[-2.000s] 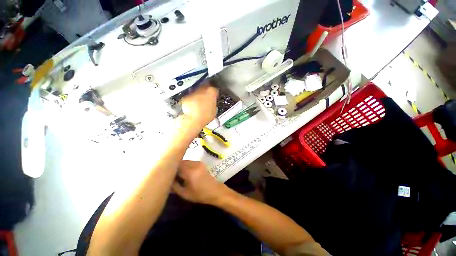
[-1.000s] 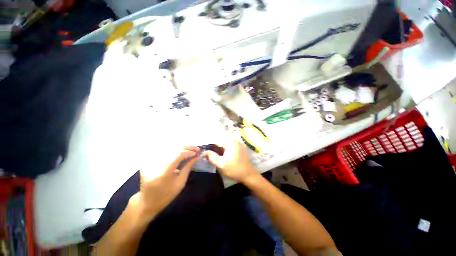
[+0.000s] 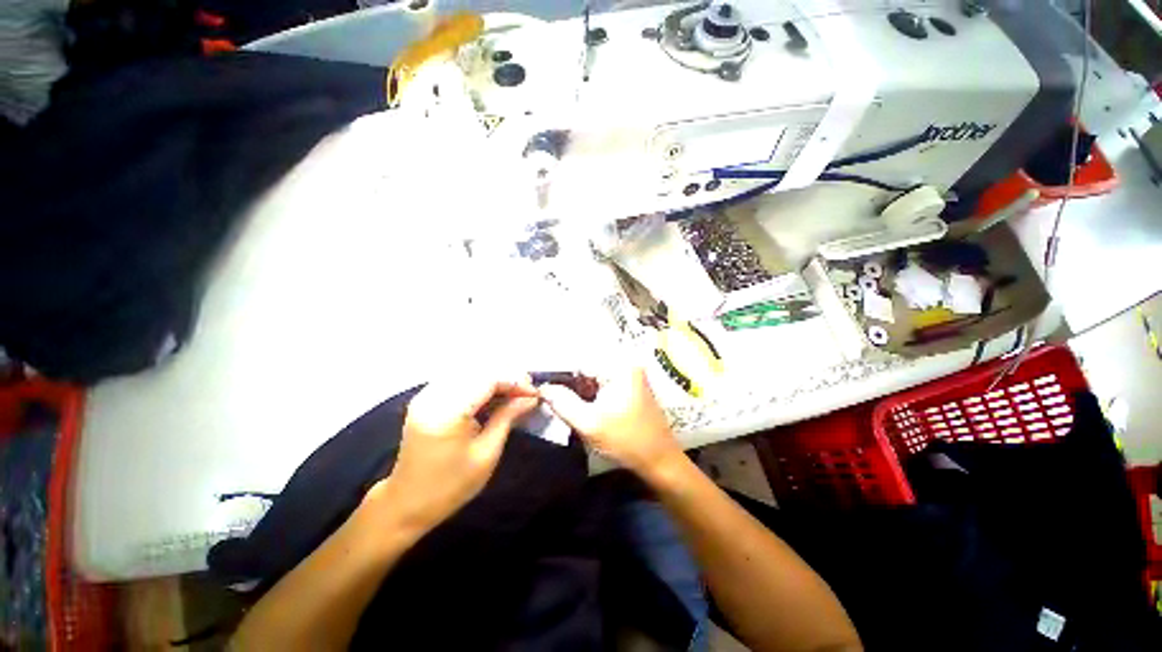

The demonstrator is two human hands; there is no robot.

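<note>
Dark trousers (image 3: 510,535) lie over the wearer's lap and the table's front edge. My left hand (image 3: 452,439) and my right hand (image 3: 618,414) meet at the upper edge of the cloth. Both pinch the dark waistband end (image 3: 565,381) between thumbs and fingers. A small white label (image 3: 545,423) shows between the hands. Any small metal piece at the fingertips is too small to tell. Pliers with yellow-and-black handles (image 3: 688,359) lie right of the hands on the table.
A white sewing machine (image 3: 867,121) stands behind. A tray of metal fasteners (image 3: 724,251), green snips (image 3: 765,313) and an accessories box (image 3: 1019,306) lie at right. A red basket (image 3: 892,433) with dark cloth is below right. Dark garments (image 3: 140,191) pile at upper left.
My left hand has come back from the fastener tray to the cloth and meets my right hand there. The view has shifted, showing more of the left side of the table.
</note>
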